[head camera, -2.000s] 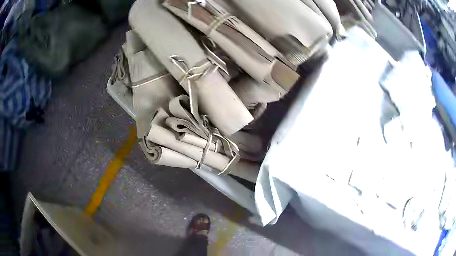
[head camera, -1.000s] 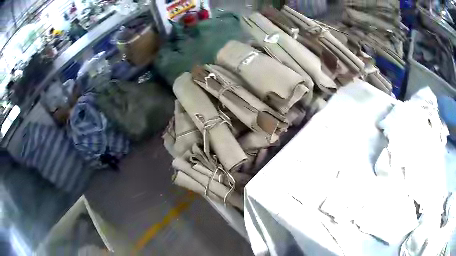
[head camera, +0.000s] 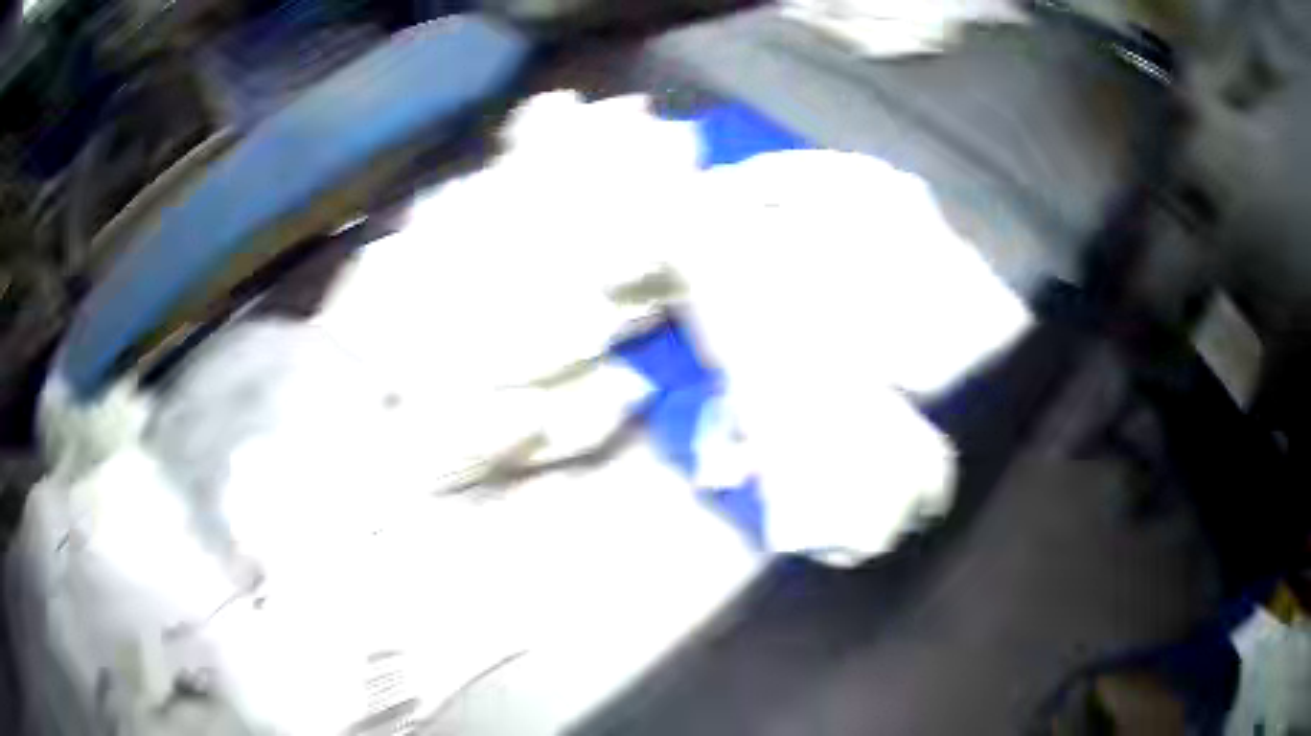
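Observation:
Bright white, overexposed fabric pieces (head camera: 848, 288) lie in a heap across the middle of the view. The frame is strongly blurred, so single pieces cannot be told apart. A white covered surface (head camera: 618, 575) shows at the lower left, with more limp white material on it. Bright blue patches (head camera: 673, 388) show between the white pieces; what they belong to is not clear. Neither my left hand nor my right hand can be made out.
A long blue curved board or edge (head camera: 302, 187) runs across the upper left. A grey surface (head camera: 920, 130) lies at the upper right, with white material at its top. Grey floor (head camera: 1064, 561) shows at the lower right, with dark shapes beyond it.
The view has swung to the right. The tied tan bundles, striped sacks and yellow floor line have left the picture. The white heap now fills the middle.

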